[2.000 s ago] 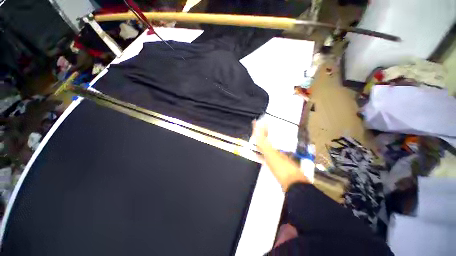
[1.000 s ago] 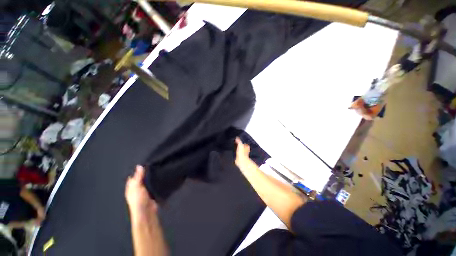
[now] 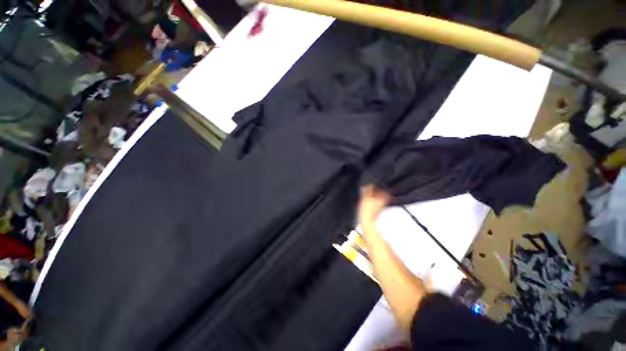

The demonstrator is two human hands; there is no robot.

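A black fabric ply (image 3: pixel 302 147) runs in folds over the end rail (image 3: pixel 194 119) and lies across the black lay (image 3: pixel 130 212). Its right part spreads over the white table (image 3: pixel 458 103) and hangs past the right edge. My right hand (image 3: pixel 371 199) is at the fabric's near right edge, beside the visible right piece of the rail; it is blurred, but its fingers appear closed on the cloth. My left hand is not in view.
A yellow pole (image 3: pixel 412 24) crosses above the far table. A thin dark strip (image 3: pixel 436 240) lies on the white table at right. Fabric scraps (image 3: pixel 546 274) cover the floor on both sides. Another person's hand (image 3: pixel 17 334) is at the lower left edge.
The black ply has spread over more of the lay, with part swung out past the right edge. My left hand has left the picture. My right hand has moved slightly right.
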